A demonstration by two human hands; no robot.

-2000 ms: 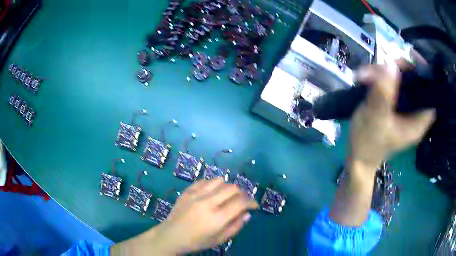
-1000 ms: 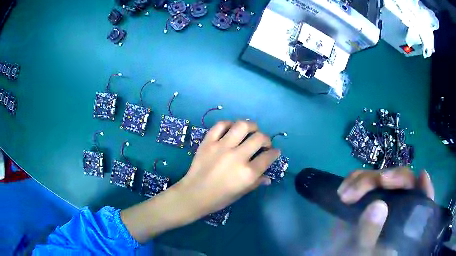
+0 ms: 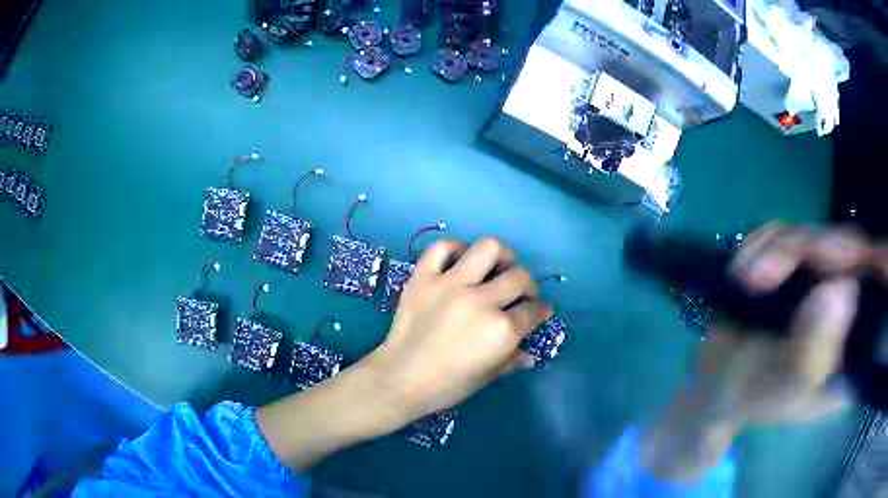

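Note:
Square circuit-board modules with thin leads point(image 3: 283, 241) lie in two slanting rows on the green mat. My left hand point(image 3: 465, 316) rests palm down over the right part of the upper row, and its fingers curl over a module there. What the fingertips touch is hidden. A module point(image 3: 543, 339) shows just right of the fingers, and another point(image 3: 431, 428) below the wrist. My right hand point(image 3: 808, 292), blurred, is closed round the thick black electric screwdriver point(image 3: 696, 267), held above the mat at the right. Its tip is too blurred to make out.
The white-and-grey screw feeder point(image 3: 545, 112) stands at the back right, with a white box and crumpled plastic point(image 3: 794, 68) beside it. Dark round holders point(image 3: 370, 60) lie at the back. Board strips point(image 3: 21, 131) lie at far left. A heap of boards point(image 3: 693, 309) is partly behind my right hand.
My right hand with the screwdriver came down from beside the feeder, then rose somewhat towards it again. My left hand has stayed over the upper row. The camera view has shifted.

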